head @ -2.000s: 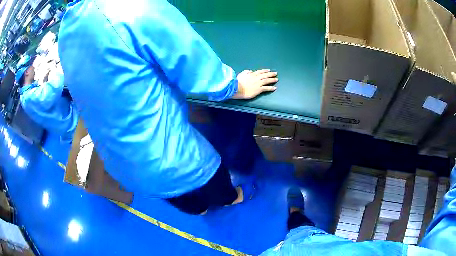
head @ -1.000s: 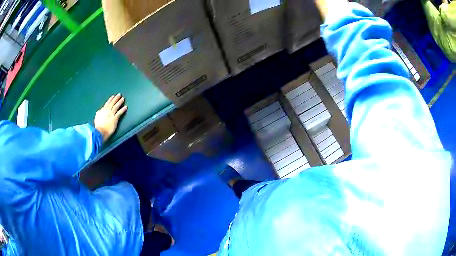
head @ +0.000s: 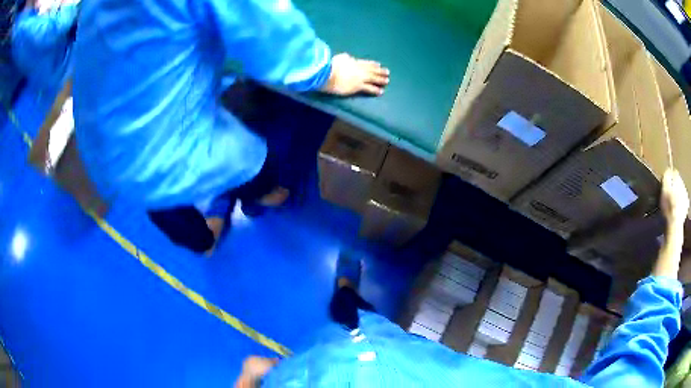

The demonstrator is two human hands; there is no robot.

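Tall open brown shipping cartons (head: 557, 114) stand in a row on the bench at the upper right, with white labels on their near sides. The insides that show hold no visible boxes. My right hand (head: 673, 201) is at the right, with its fingers on the rim of a shipping carton farther along the row. My left hand (head: 256, 371) is at the bottom edge, blurred and partly cut off; its fingers are hidden and nothing shows in it.
A coworker in a blue smock (head: 159, 106) stands at the left, one hand flat on the green bench (head: 409, 45). Filled cartons with rows of white boxes (head: 504, 307) stand on the floor below the bench. Closed cartons (head: 398, 182) sit under it. A yellow line crosses the blue floor.
The view swung right, then back left. My left hand has come into view at the bottom edge. My right hand stays by the carton row and now shows more fully.
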